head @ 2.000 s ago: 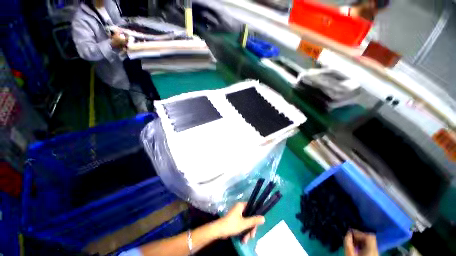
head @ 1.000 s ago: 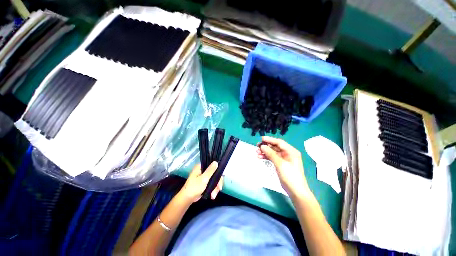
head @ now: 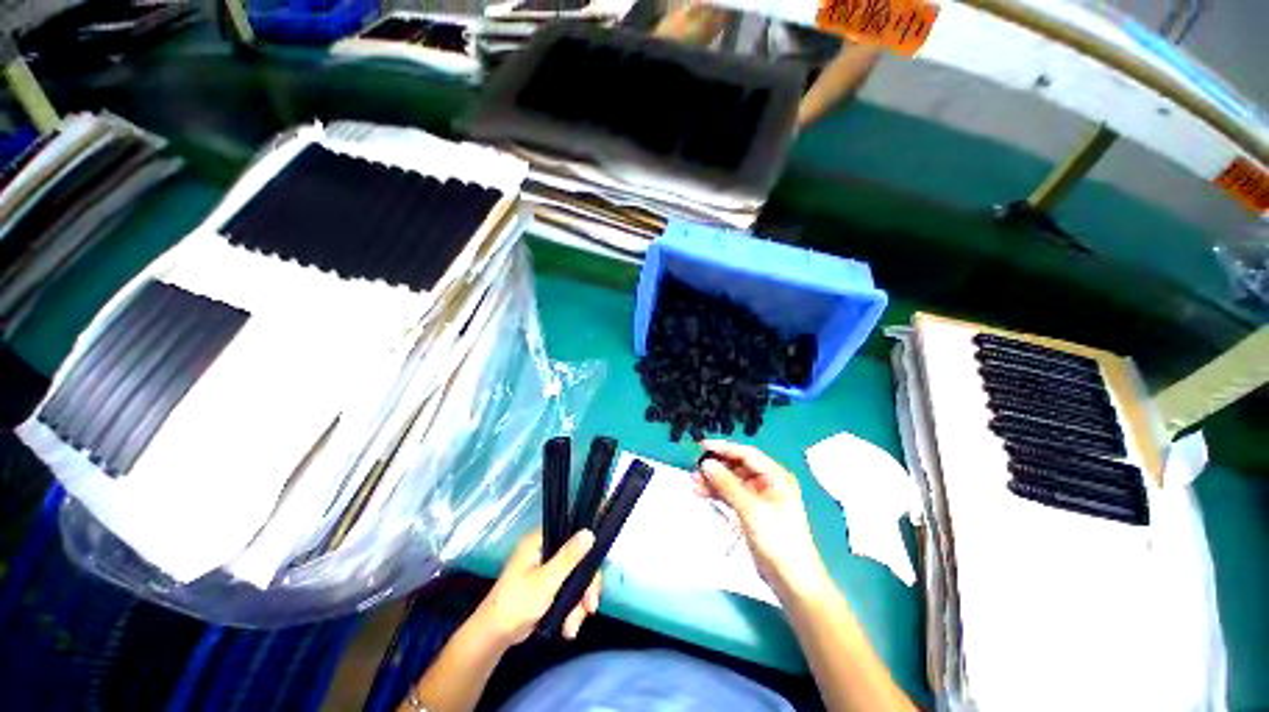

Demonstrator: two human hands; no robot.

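My left hand (head: 536, 591) holds several black tubes (head: 607, 529) fanned out, their far ends pointing away from me. My right hand (head: 763, 508) is just right of the tubes, thumb and fingertips pinched on a small black end cap (head: 707, 460), mostly hidden by the fingers. The cap and the tubes are apart. A blue parts bin (head: 835, 292) lies tipped beyond my hands, with a heap of black end caps (head: 703, 362) spilling toward me. A white work sheet (head: 675, 536) lies under and between my hands.
On the left stands a tall stack of layer sheets (head: 251, 369) with rows of tubes, in a clear plastic bag (head: 480, 417). On the right is another stack (head: 1065, 598) with tubes. Scrap paper (head: 866, 501) lies beside it. A person's forearm (head: 839, 81) shows behind the far stack (head: 612, 209).
The view has swung from the left over to the bench in front. My right hand has left the bin's heap with a cap and come near the tubes. My left hand still holds the tubes.
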